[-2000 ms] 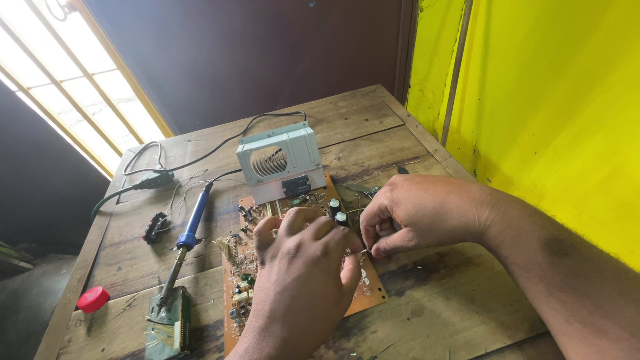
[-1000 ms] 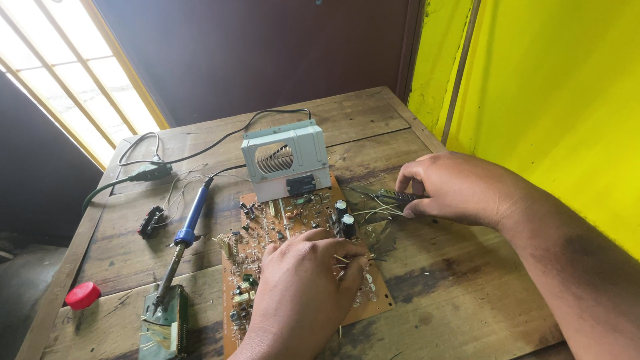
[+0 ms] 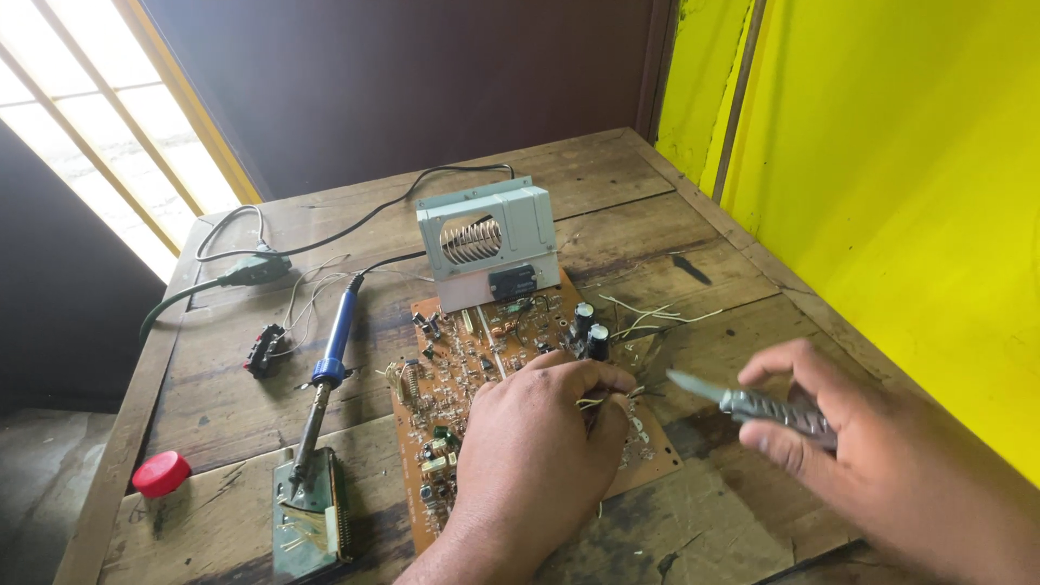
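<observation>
My left hand (image 3: 544, 431) rests over the right part of an orange-brown circuit board (image 3: 422, 504), pinching thin pale wires (image 3: 591, 401) between thumb and forefinger. To its right, my right hand (image 3: 821, 414) holds a small knife (image 3: 772, 409) by its dark, ridged handle, with the blade pointing left towards the wires. Two electrolytic capacitors (image 3: 597, 341) stand on the board just beyond my left hand. A pale metal heatsink bracket (image 3: 528, 227) with a round opening and a coil in it stands at the board's far edge. My left hand hides part of the board.
Left of the board, a blue-handled soldering iron (image 3: 337, 337) rests its tip on a small green board (image 3: 305, 544). Around it lie a red cap (image 3: 162, 474), a black terminal part (image 3: 263, 351) with wires, and a plug connection (image 3: 256, 266). Loose wires (image 3: 662, 317) lie beyond the capacitors.
My right hand was at the wires two seconds ago, then reached to the table beside the capacitors. It has come back nearer, now with the knife in it. My left hand stays over the board.
</observation>
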